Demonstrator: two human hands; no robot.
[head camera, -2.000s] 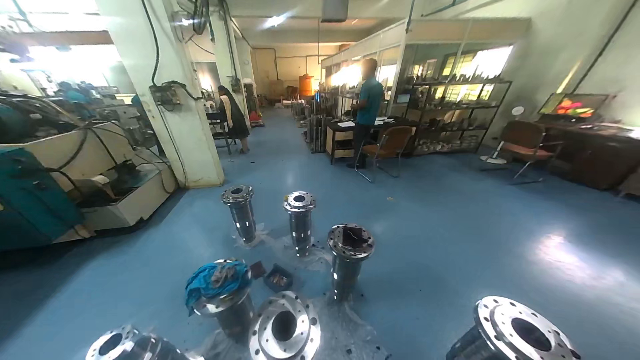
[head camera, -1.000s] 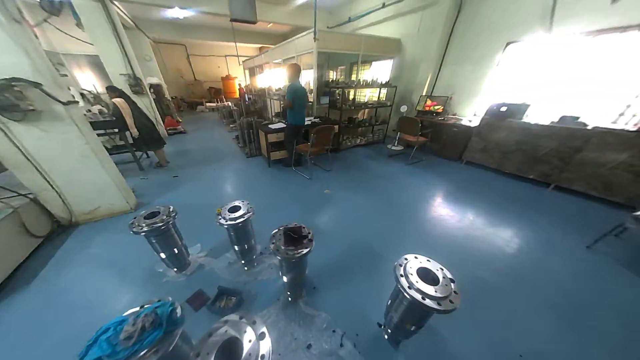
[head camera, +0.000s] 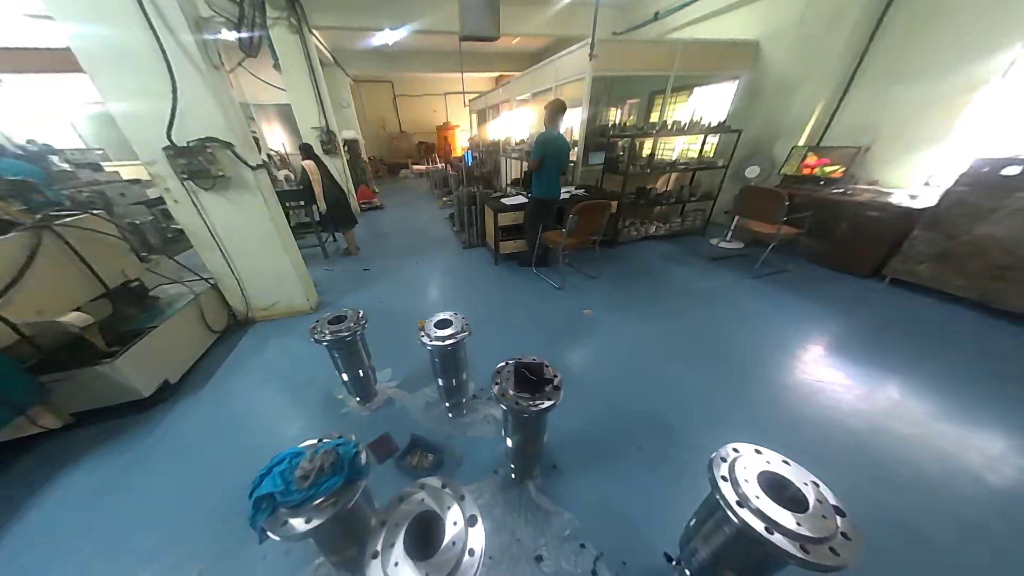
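Observation:
Neither of my hands shows in the head view. Several flanged metal cylinders stand upright on the blue floor. One with a wide drilled flange (head camera: 780, 504) is at the lower right. Another flanged cylinder (head camera: 526, 424), near the middle, has a dark piece lying on its top. Two slimmer-looking ones, a left cylinder (head camera: 348, 356) and a centre cylinder (head camera: 448, 360), stand farther back. A blue cloth (head camera: 300, 480) with a grey rag on it drapes over a cylinder at the lower left. Beside it, a cylinder flange (head camera: 428, 532) is cut by the bottom edge.
A small dark tray (head camera: 419, 456) and a reddish-brown square pad (head camera: 382, 447) lie among the cylinders. A pillar (head camera: 232, 176) and a machine (head camera: 152, 344) are at left. Two people stand farther back, one by a desk (head camera: 504, 210) and chair (head camera: 582, 228); shelving (head camera: 668, 172) is behind.
The view has swung right and then back left. The cylinders and the blue cloth keep their places on the floor. No hand shows in any frame.

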